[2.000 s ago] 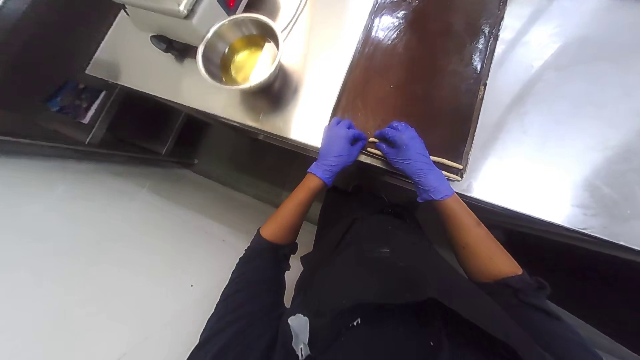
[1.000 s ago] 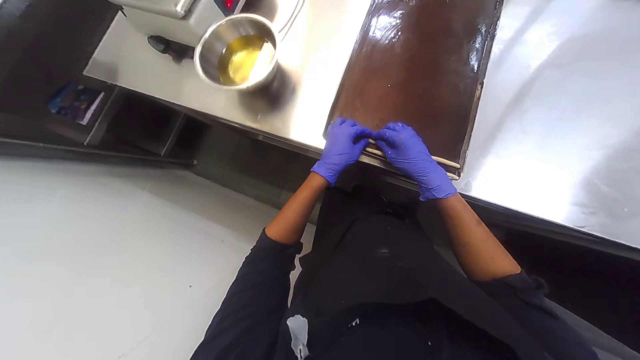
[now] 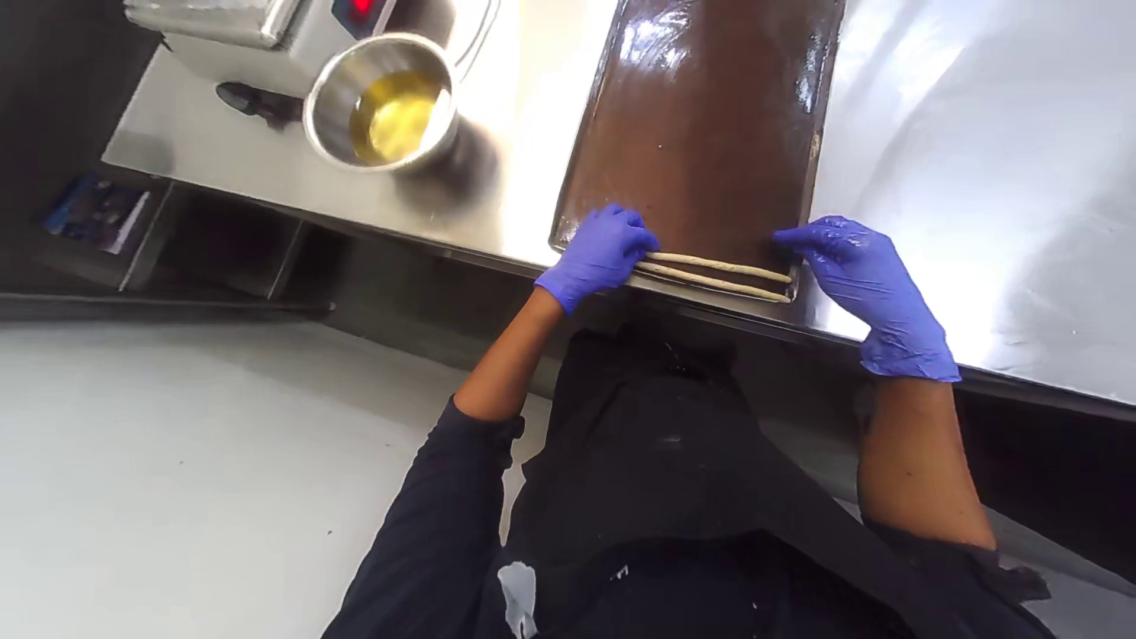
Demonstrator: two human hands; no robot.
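A dark brown baking tray (image 3: 701, 169) with a glossy surface lies on the steel worktop. Two thin, pale dough strips, an upper one (image 3: 719, 264) and a lower one (image 3: 710, 281), run side by side along the tray's near edge. My left hand (image 3: 603, 251), in a purple glove, rests at their left ends with fingers bent over them; its fingertips are partly hidden, so its hold is unclear. My right hand (image 3: 874, 288), also gloved, is over the tray's right rim, just above the strips' right ends, and no strip shows in it.
Left of the tray stands a steel bowl (image 3: 324, 115) with yellow liquid and a pale object inside. Beside it are a black-handled item (image 3: 257, 102) and a device (image 3: 311, 44) with a red display and a cable. The worktop's front edge runs before my body.
My right hand has moved right, away from my left hand, to the tray's right rim. More of the two strips now shows between my hands. My left hand stays near the tray's lower left.
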